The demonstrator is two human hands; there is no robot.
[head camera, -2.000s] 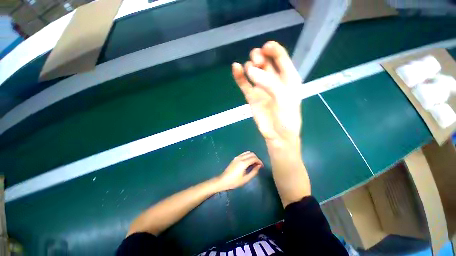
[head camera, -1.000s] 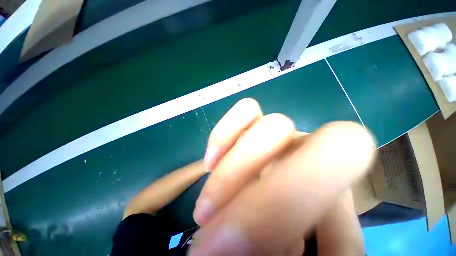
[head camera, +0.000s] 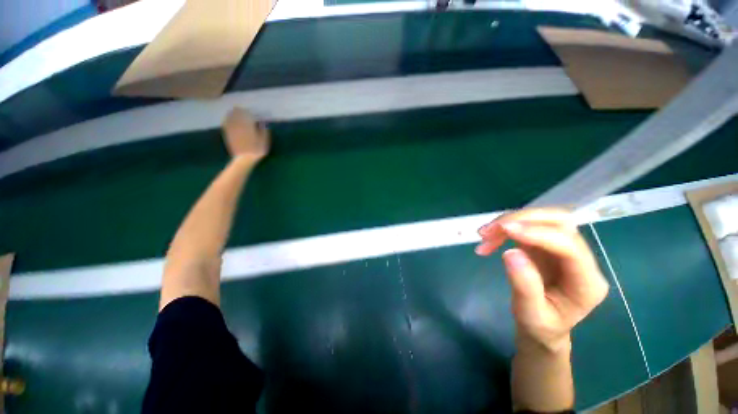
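My left hand (head camera: 245, 136) is stretched out over the green conveyor belt (head camera: 348, 174), close to its far rail. It is blurred, and a small dark spot shows at its right side; I cannot tell if it holds anything. My right hand (head camera: 554, 275) is raised above the near side rail (head camera: 405, 238) and the green benchtop (head camera: 324, 348). Its fingers are curled and apart, with nothing seen in them.
White units (head camera: 724, 230) lie on a cardboard sheet (head camera: 702, 194) at the right edge. A pale post (head camera: 647, 141) rises at the right. Cardboard sheets lie beyond the belt at the left (head camera: 198, 48) and right (head camera: 623, 73). Carton flaps (head camera: 706, 376) show at the lower right.
My left hand has moved from the near bench out across the belt. My right hand has moved from close to the camera to the right, over the rail. The view has shifted.
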